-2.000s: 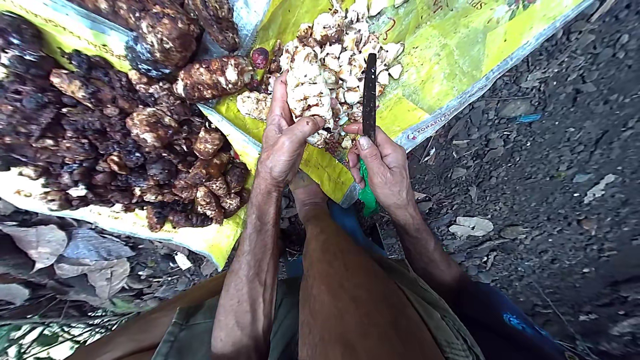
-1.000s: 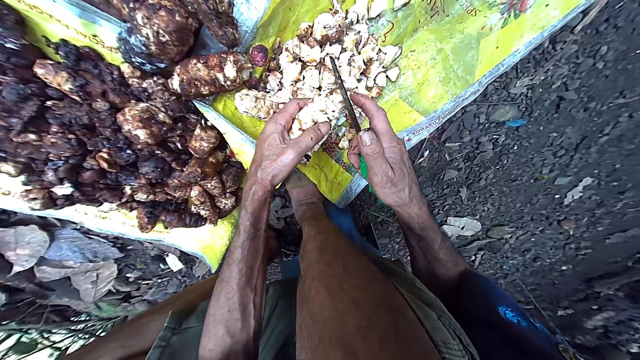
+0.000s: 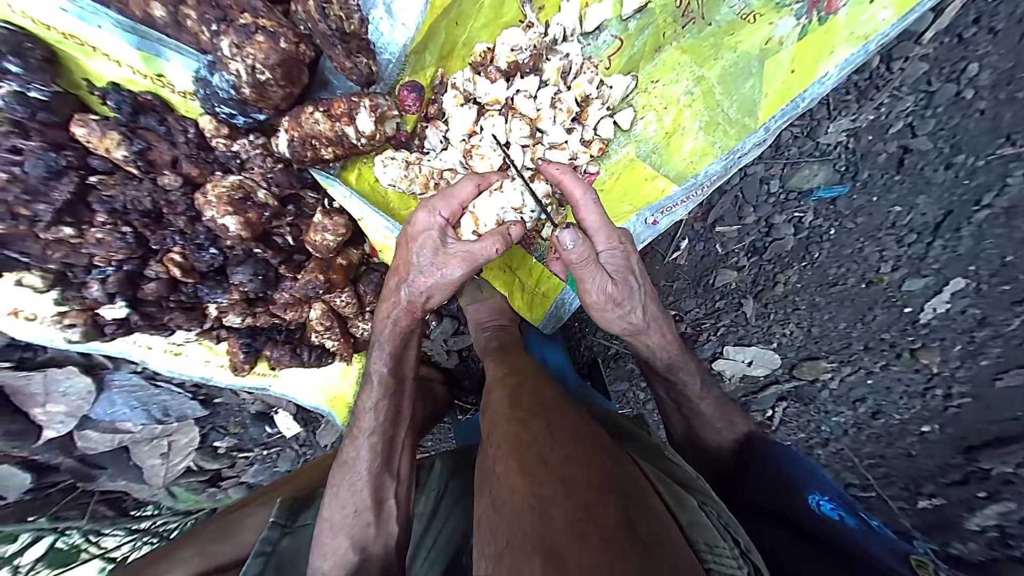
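Observation:
A pale, knobbly root piece (image 3: 500,210) rests in my left hand (image 3: 448,244), between its thumb and fingers. My right hand (image 3: 604,264) holds a dark knife (image 3: 524,180) by the handle, which the fingers mostly hide. The thin edge of the blade points up and left, over the root piece. Just beyond both hands lies a heap of pale cut chunks (image 3: 532,112) on a yellow printed plastic sack (image 3: 696,104). A longer pale root (image 3: 412,172) lies left of the heap.
Dark brown, lumpy roots (image 3: 240,208) are piled on sacking at the left, with larger ones (image 3: 264,64) above. A small reddish round piece (image 3: 410,97) sits between the piles. Dry leaves (image 3: 144,424) and dark soil (image 3: 848,304) surround the sacks. My foot (image 3: 488,308) is beside the sack's near corner.
The knife has turned from upright with its broad side showing to a leftward slant with its thin edge showing. The left fingers have bent around the pale root piece.

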